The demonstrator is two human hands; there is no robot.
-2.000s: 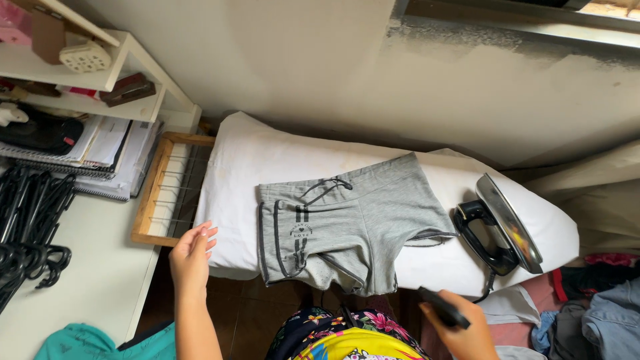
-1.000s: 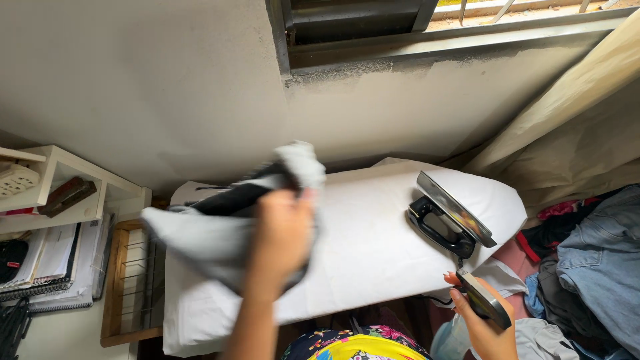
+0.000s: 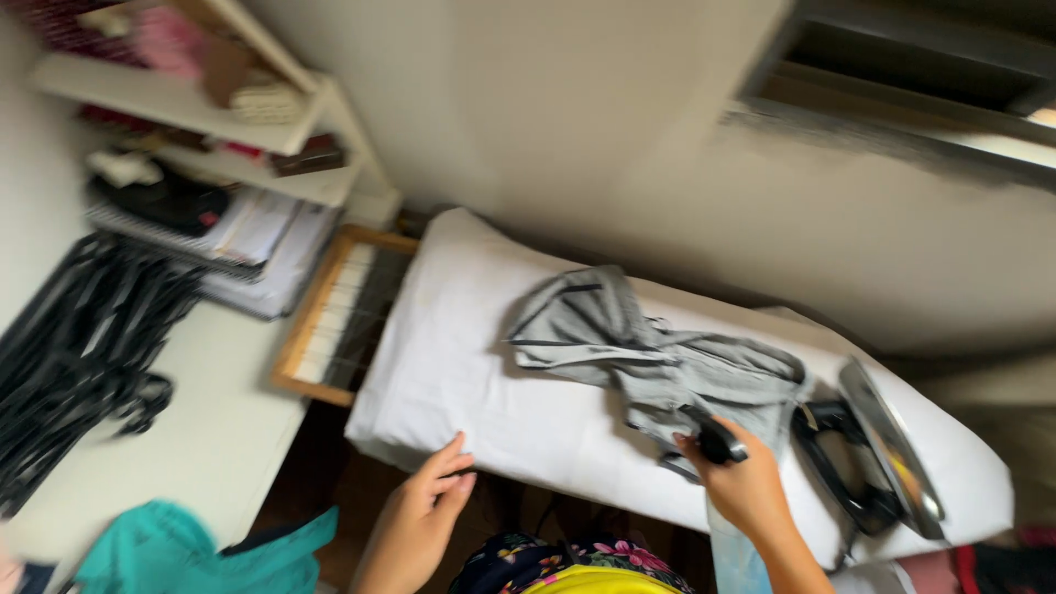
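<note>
Grey drawstring shorts (image 3: 709, 363) lie crumpled on the white-covered ironing board (image 3: 445, 388). My right hand (image 3: 742, 474), over the board's near edge beside the shorts, grips the black handle (image 3: 716, 436) of a bottle with a pale blue translucent body (image 3: 734, 544), probably a spray bottle. An iron (image 3: 874, 454) with a black handle rests tilted on its side, right of the shorts, its metal soleplate facing right. My left hand (image 3: 425, 516) is empty, fingers apart, just in front of the board's near left edge.
Many black hangers (image 3: 82, 355) and a teal garment (image 3: 198, 553) are on a white table (image 3: 223, 396) at left. A wood-framed rack (image 3: 318, 322) stands between table and board. Shelves (image 3: 198, 107) and notebooks (image 3: 272, 247) are behind. Clothes (image 3: 1006, 569) lie at lower right.
The shorts, blurred and lifted in my left hand a second ago, now lie crumpled on the board. My left hand has let go of them. The view has swung left.
</note>
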